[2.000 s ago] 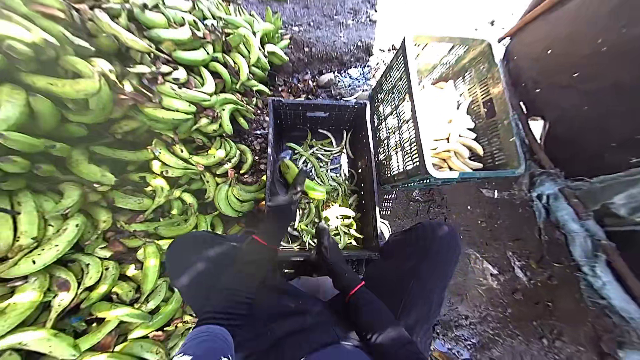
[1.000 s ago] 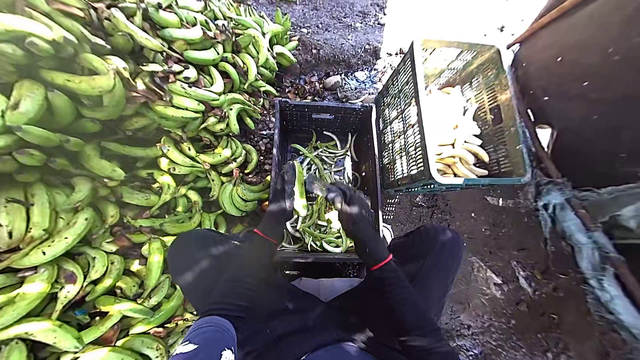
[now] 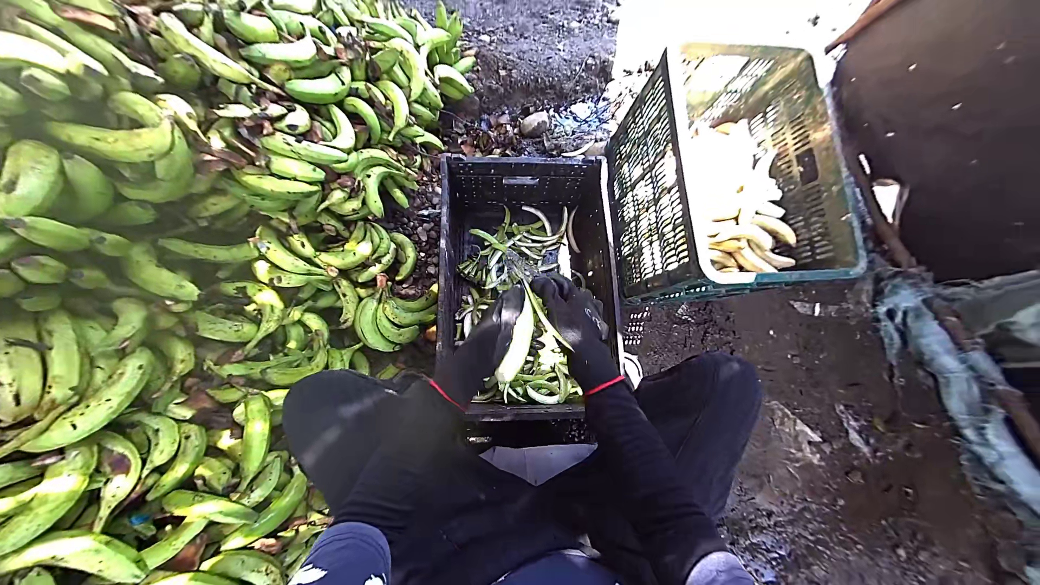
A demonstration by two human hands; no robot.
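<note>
My left hand [image 3: 491,329], in a black glove, holds a partly peeled green plantain [image 3: 517,337] over a black plastic crate [image 3: 446,268] between my legs. My right hand [image 3: 575,313], also gloved in black, is at the plantain's upper right side, with a strip of green peel [image 3: 549,318] hanging by its fingers. Whether it holds a tool is hidden. Green peels [image 3: 520,236] lie in the crate below and beyond both hands.
Green plantains [image 3: 276,187] are heaped on my left. At the right, a tilted green plastic crate [image 3: 849,203] holds peeled plantains [image 3: 751,240]. Farther right are a dark sheet [image 3: 942,122] and ragged cloth [image 3: 934,341]. Wet dirt [image 3: 821,390] lies below the green crate.
Two seconds ago the plantain was mostly green and pointed right from my left hand; now it is largely pale and points down toward me. My right hand has moved up beside it.
</note>
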